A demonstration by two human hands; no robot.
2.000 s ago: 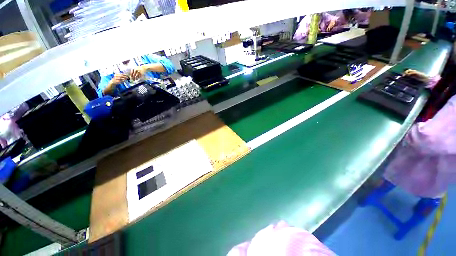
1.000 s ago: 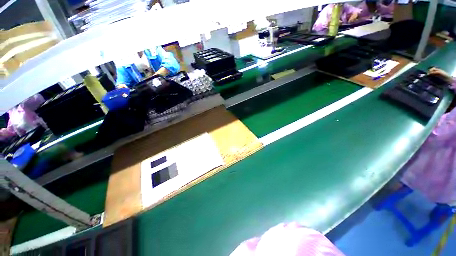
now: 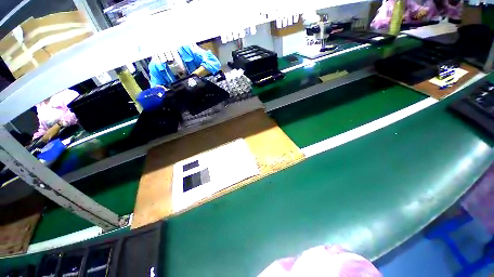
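A black foam phone tray (image 3: pixel 147 243) lies on the green line surface at the lower left, cut off by the picture's edge. Dark slabs sit in its pockets, and the pocket at its right end is empty. A white sheet (image 3: pixel 223 172) with two dark printed rectangles lies on the tan backing board (image 3: pixel 153 176). Neither of my hands is in view. A pink sleeve shows at the bottom edge, with no hand visible on it.
A slanted metal post (image 3: pixel 57 186) stands at the left. A white shelf (image 3: pixel 162 46) crosses overhead. Another tray (image 3: pixel 476 108) lies at the right edge. People in blue and pink sit across the line. Stacked black trays (image 3: pixel 254 62) stand at the back.
The view has swung left, so the scene has shifted right. More of the lower-left tray shows, while the person at the right is mostly out of the picture.
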